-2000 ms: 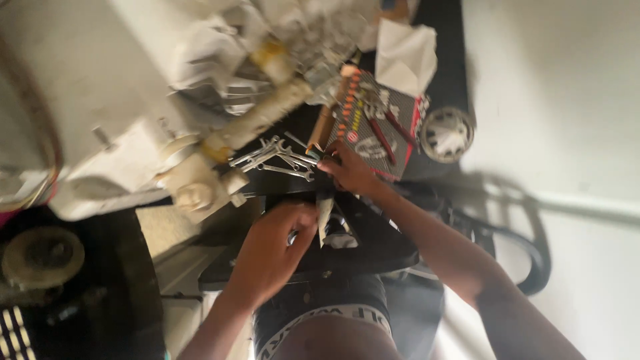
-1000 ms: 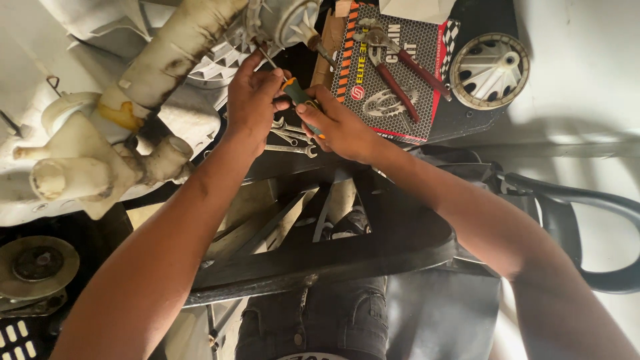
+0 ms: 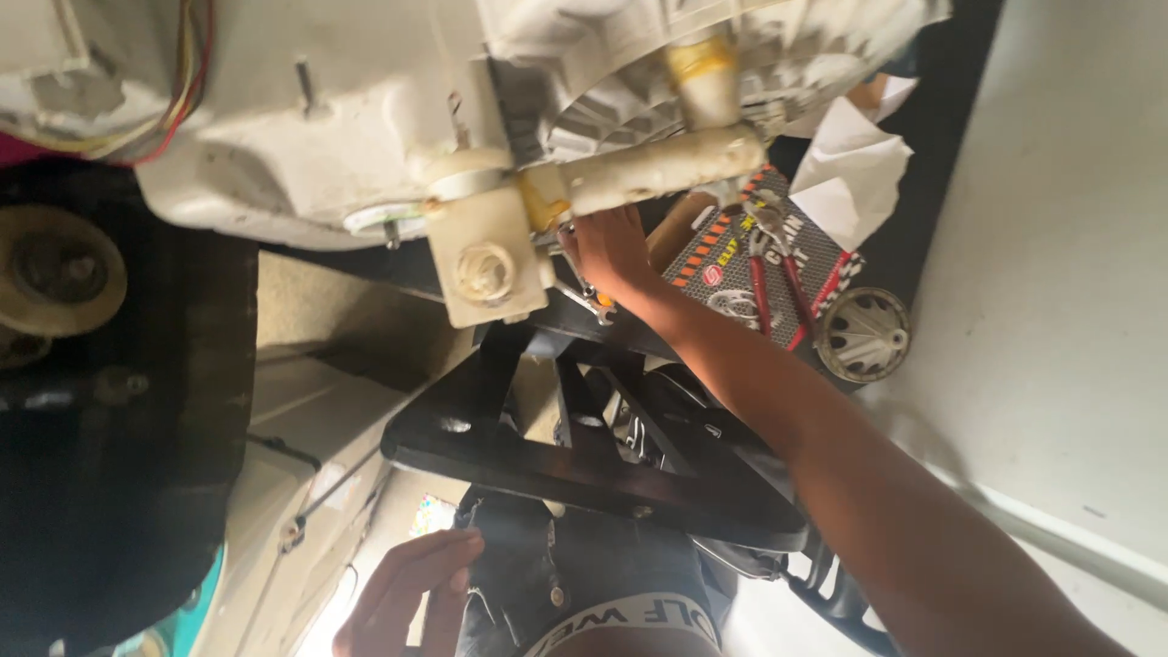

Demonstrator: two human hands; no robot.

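My right hand [image 3: 611, 251] reaches in under a white plastic pipe [image 3: 657, 172], beside metal wrenches [image 3: 589, 301]; its fingertips are partly hidden, so what it holds cannot be told. An orange tip, perhaps of a screwdriver handle [image 3: 604, 299], shows just below this hand. Low in the view, my left hand [image 3: 411, 584] is raised near my lap with fingers bent, and nothing shows in it. Red-handled pliers [image 3: 776, 274] lie on a printed chain kit box [image 3: 721, 265] to the right of my right hand.
A large white plastic tub [image 3: 347, 119] with a yellowed valve housing [image 3: 485, 260] fills the upper view. A spoked pulley [image 3: 864, 335] and crumpled white paper [image 3: 853, 173] lie at the right. A black slatted chair back [image 3: 584, 456] stands before my lap. Loose wires [image 3: 187, 82] hang upper left.
Both hands held a screwdriver together a second ago. They have parted: the left has come down toward my lap, and the right is now under the pipe. The view has shifted.
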